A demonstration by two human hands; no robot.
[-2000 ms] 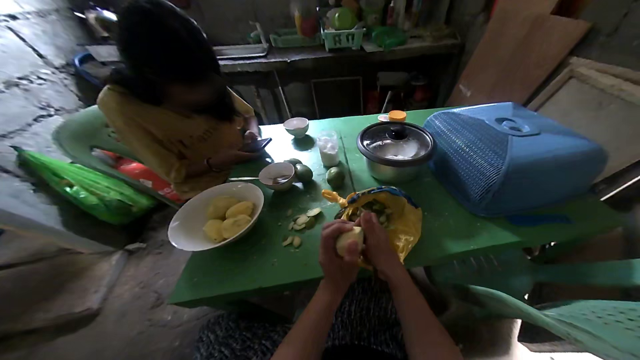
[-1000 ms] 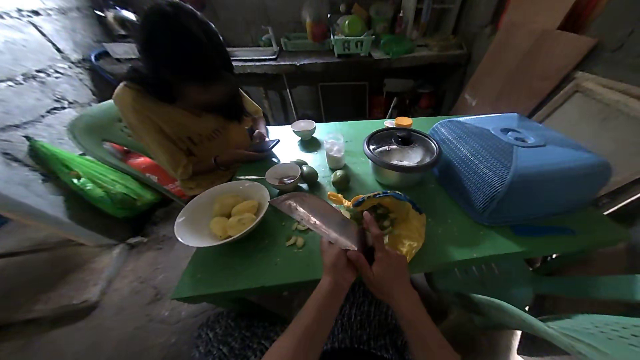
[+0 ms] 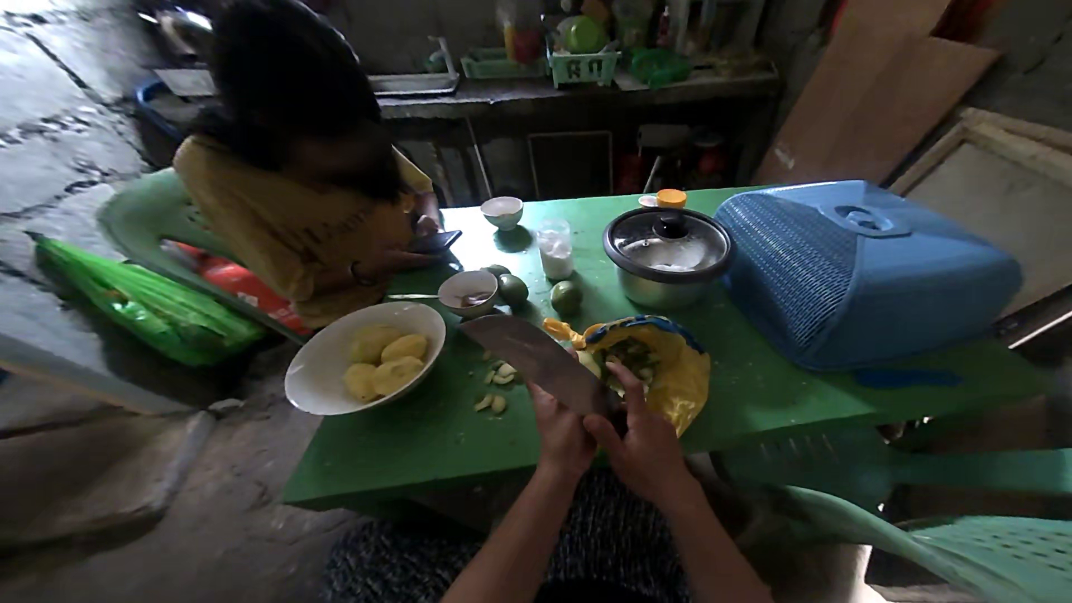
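My right hand (image 3: 643, 444) grips a broad-bladed knife (image 3: 536, 360), its blade pointing up and to the left over the green table. Behind the blade my left hand (image 3: 565, 431) is closed around a pale piece of peeled fruit (image 3: 589, 362), mostly hidden by the knife. Just beyond my hands lies a yellow plastic bag (image 3: 682, 373) with green peelings in it. Several pale seeds or slices (image 3: 500, 374) lie left of the blade. A white bowl (image 3: 306, 368) of peeled yellow fruit stands at the left, and whole green fruits (image 3: 566, 297) sit behind the knife.
A person (image 3: 310, 193) sits at the left with a phone (image 3: 435, 242). On the table stand two small bowls (image 3: 502, 213), a plastic cup (image 3: 555, 251), a lidded metal pot (image 3: 666, 289) and a large blue plastic cover (image 3: 930, 285). A green plastic chair (image 3: 963, 544) is at lower right.
Two seconds ago my hands were together around a pale piece, with no knife blade plainly visible. The broad blade has since come into view, raised toward the white bowl.
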